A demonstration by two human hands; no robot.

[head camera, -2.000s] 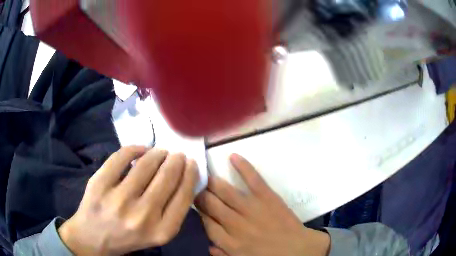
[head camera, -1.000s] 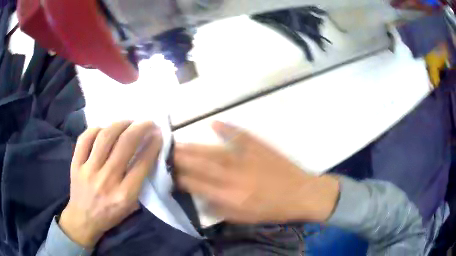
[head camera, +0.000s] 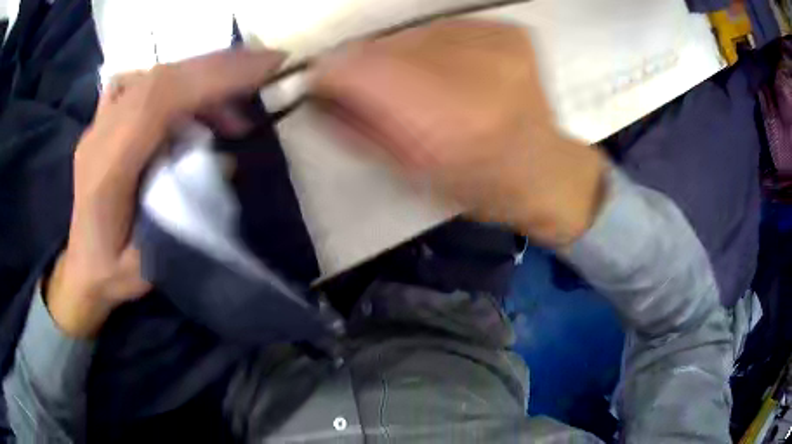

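My left hand (head camera: 130, 165) is at the left, curled around a dark garment panel (head camera: 217, 286) with a white backing piece (head camera: 193, 192) folded up on it. The panel hangs over the tabletop's front edge towards my lap. My right hand (head camera: 452, 113) is blurred over the tabletop. Its fingertips meet close to a small blurred dark and pale bit near my left fingertips; what it is, and whether it is held, I cannot tell.
The white tabletop (head camera: 356, 208) has a dark seam at the back and faint ruler markings. Dark cloth (head camera: 39, 147) is heaped at the left. Purple-navy panels (head camera: 695, 173) hang at the right. A yellow object (head camera: 731, 36) is at the far right. A blue area (head camera: 560, 329) lies below.
The view has tilted down, so the sewing machine head is out of the picture. My left hand has turned and lifted the panel with its white piece. My right hand has moved up beside my left fingertips.
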